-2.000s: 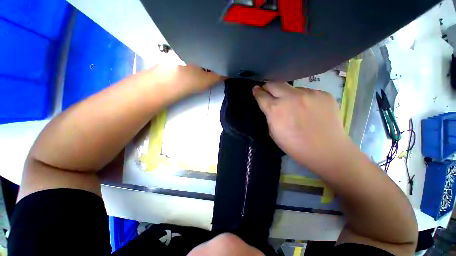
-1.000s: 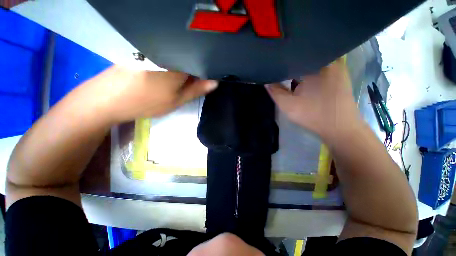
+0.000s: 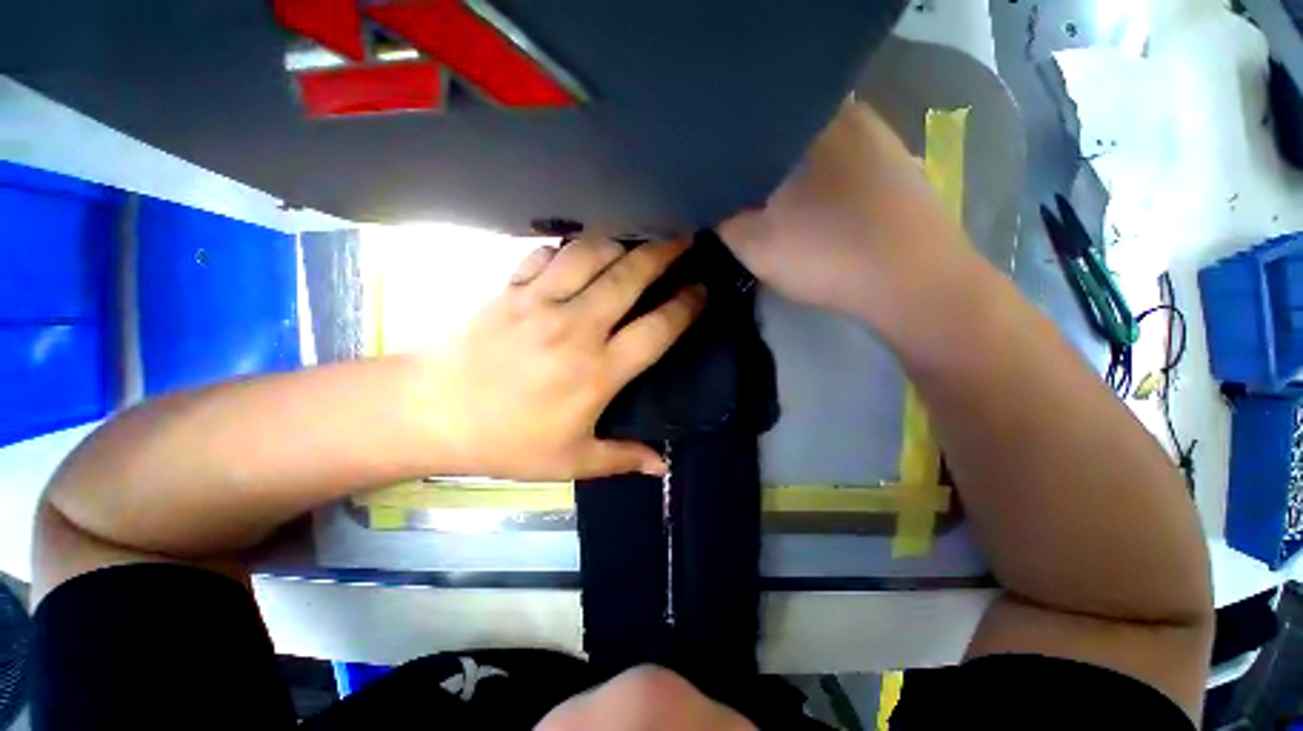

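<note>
A long black fabric strap (image 3: 715, 557) runs from the table's front edge up the machine bed, with a thin silvery line along its middle. Its thicker black end flap (image 3: 700, 379) lies under the front of the dark grey machine head (image 3: 572, 157). My left hand (image 3: 572, 350) lies with spread fingers on the flap's left part, thumb near the silvery line. My right hand (image 3: 843, 229) is at the flap's upper right edge, fingertips against the black fabric, partly behind the machine head. The needle area is hidden by the head.
Yellow tape (image 3: 915, 414) frames the pale bed. Green-handled snips (image 3: 1093, 271) and dark loose threads lie on the white table at right. Beyond are two small blue bins (image 3: 1250, 314), the lower holding silvery pieces. A large blue crate (image 3: 215, 300) stands at left.
My left hand has moved right from beside the flap onto it, fingers spread. My right hand has moved slightly left, to the flap's upper edge. The view has shifted, showing the machine head further left.
</note>
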